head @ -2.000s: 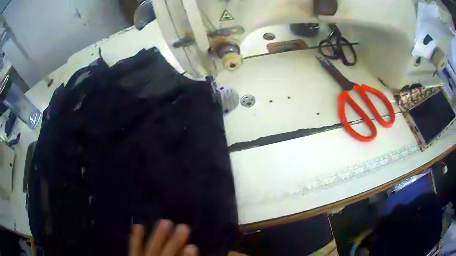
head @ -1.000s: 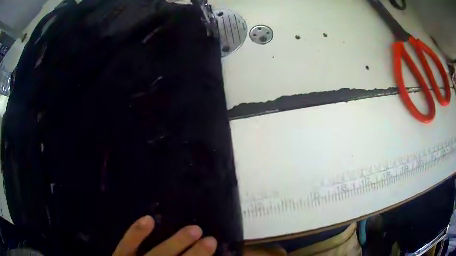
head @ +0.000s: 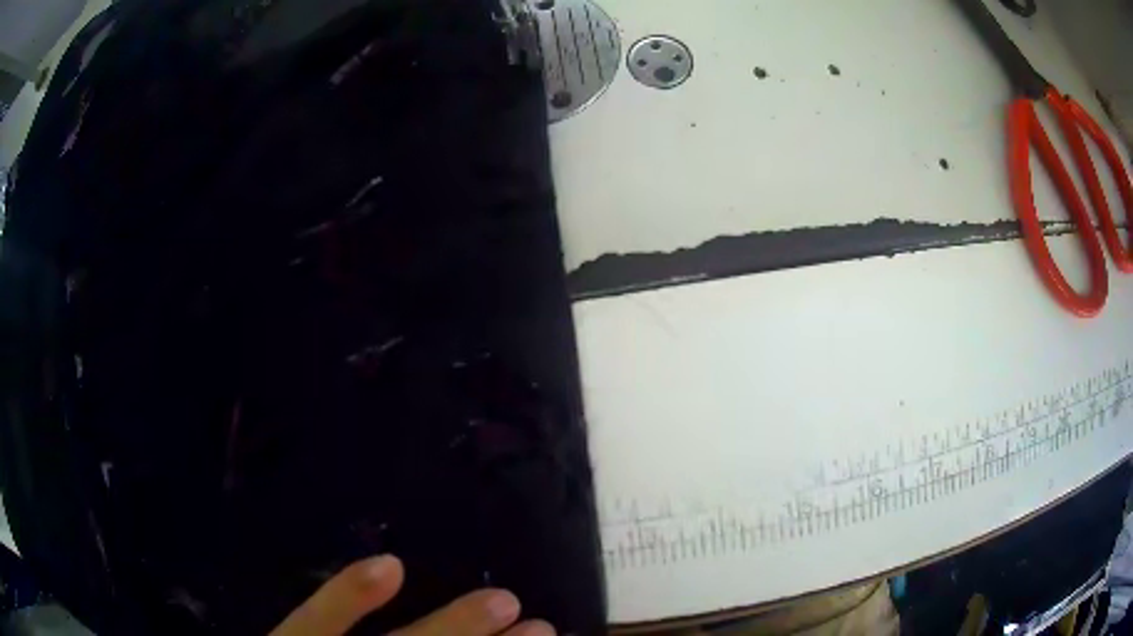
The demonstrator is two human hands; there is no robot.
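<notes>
A large black fabric piece [head: 311,298] with a few pale and purplish tufts covers the left half of the machine table, its straight right edge running from the presser foot [head: 519,37] to the table's front. The foot sits at the cloth edge at the top, cut off by the frame; the needle cannot be made out. My left hand [head: 416,609] shows only as fingertips at the bottom edge, lying apart on top of the cloth; the palm and thumb are out of the picture. My right hand is not in view.
The needle plate [head: 580,60] and a round perforated insert [head: 660,62] lie right of the foot. Red-handled shears [head: 1056,205] lie at the right. A dark ragged bed seam [head: 795,249] crosses the white table [head: 746,373]; a printed ruler scale [head: 870,487] runs near its front edge.
The view has moved closer and lower, so the machine head and black snips have mostly left the picture. My left fingertips now sit slightly lower in the frame, still on the cloth.
</notes>
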